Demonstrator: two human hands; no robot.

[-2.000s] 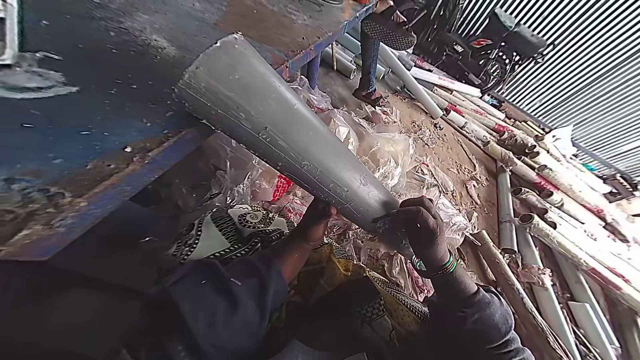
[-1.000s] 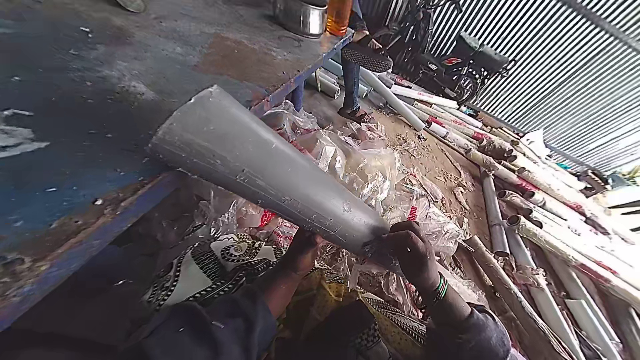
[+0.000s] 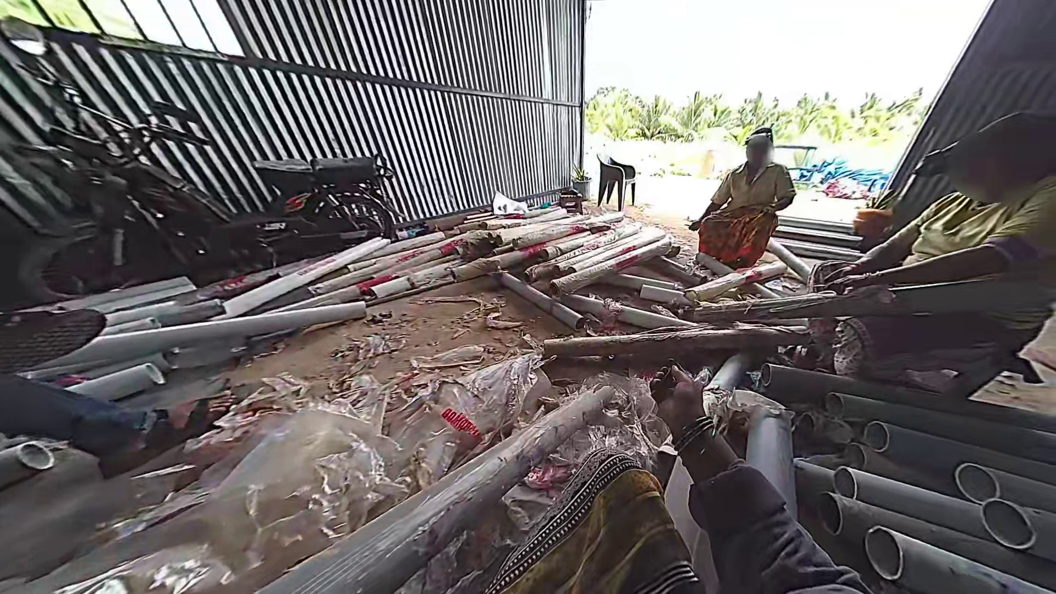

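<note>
A long grey pipe (image 3: 487, 474) slants from the bottom edge up to the centre, beside the patterned cloth (image 3: 606, 528) over my lap. My right hand (image 3: 681, 400), with dark bangles at the wrist, is raised just right of the pipe's far end. Its fingers are curled beside crumpled clear plastic film (image 3: 631, 421); whether they grip the film is unclear. My left hand is out of sight. More clear plastic (image 3: 305, 462) lies heaped on the pipe's left side.
Grey pipes (image 3: 916, 495) are stacked at my right. Pale wrapped pipes (image 3: 577, 247) cover the ground ahead. One person (image 3: 747, 198) sits at the back; another (image 3: 982, 239) at the right handles a long pipe (image 3: 792, 305). Motorcycles (image 3: 322, 198) stand by the corrugated wall.
The view has swung strongly right and levelled. Both hands were at the grey pipe's narrow end before; now my right hand is apart from it and my left hand has left the view.
</note>
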